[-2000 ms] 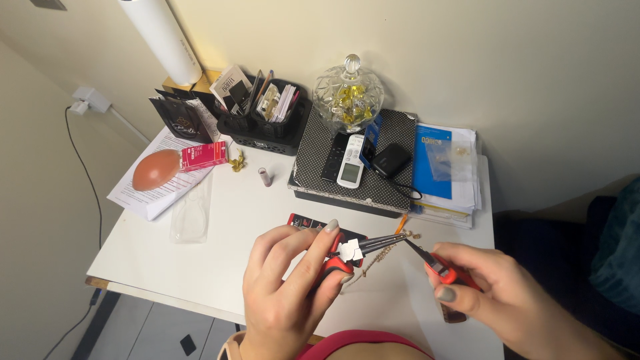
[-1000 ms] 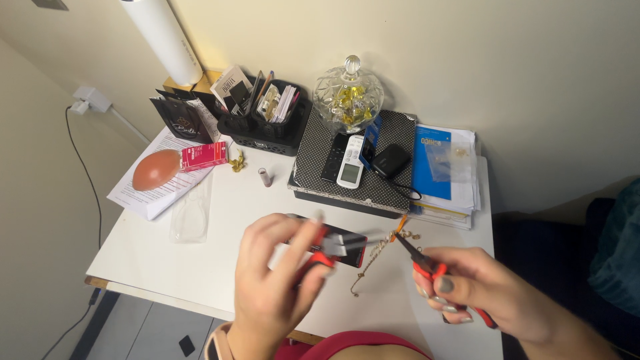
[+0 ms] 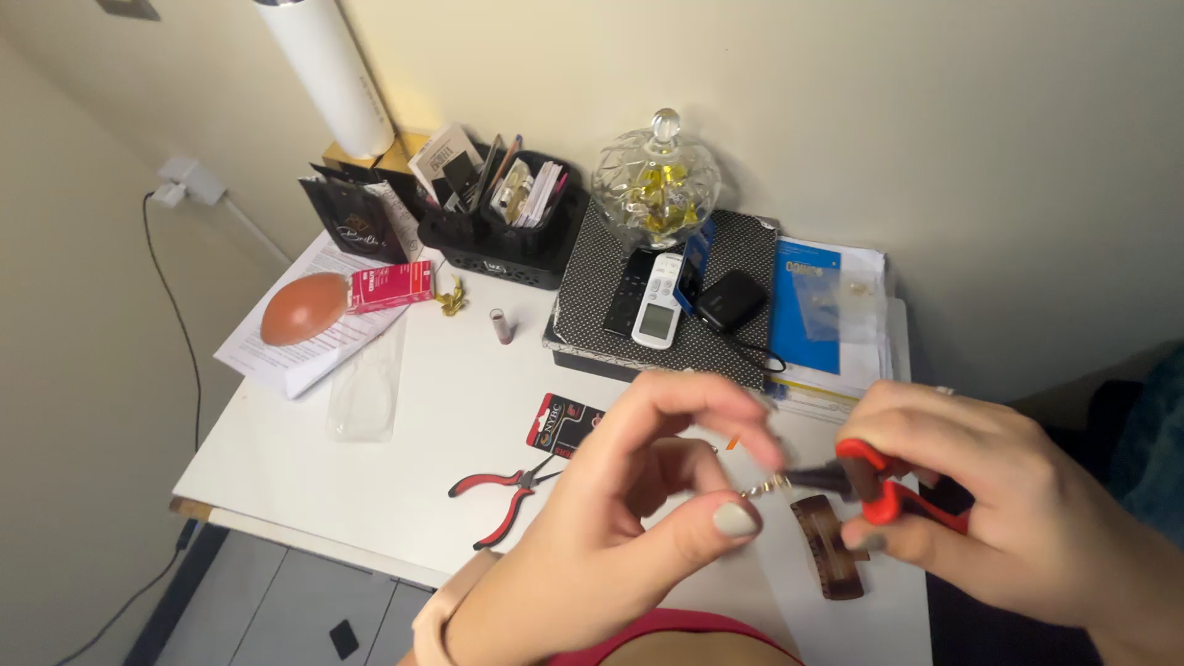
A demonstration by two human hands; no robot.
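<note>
My right hand (image 3: 953, 490) grips red-handled pliers (image 3: 869, 481), whose dark jaws point left at the end of a thin gold-coloured chain (image 3: 766, 485). The chain's near part lies between the thumb and fingers of my left hand (image 3: 675, 490); the rest is hidden behind that hand. A second pair of pliers with red and black handles (image 3: 518, 495) lies on the white table, left of my left hand, its tips partly hidden. Behind it is a black and red card package (image 3: 560, 425). A brown hair clip (image 3: 828, 546) lies below the pliers in my right hand.
At the back stand a polka-dot box (image 3: 578, 277) with a remote control (image 3: 659, 301), a black case (image 3: 731, 301) and a lidded glass jar (image 3: 655, 190), a black organizer (image 3: 509, 227) and papers (image 3: 869, 305). Further left are an orange oval object (image 3: 303, 309) and a clear plastic tray (image 3: 365, 388).
My left hand has let go of its pliers, which now lie on the table, and holds the chain instead. The pliers in my right hand have turned to point left at the chain.
</note>
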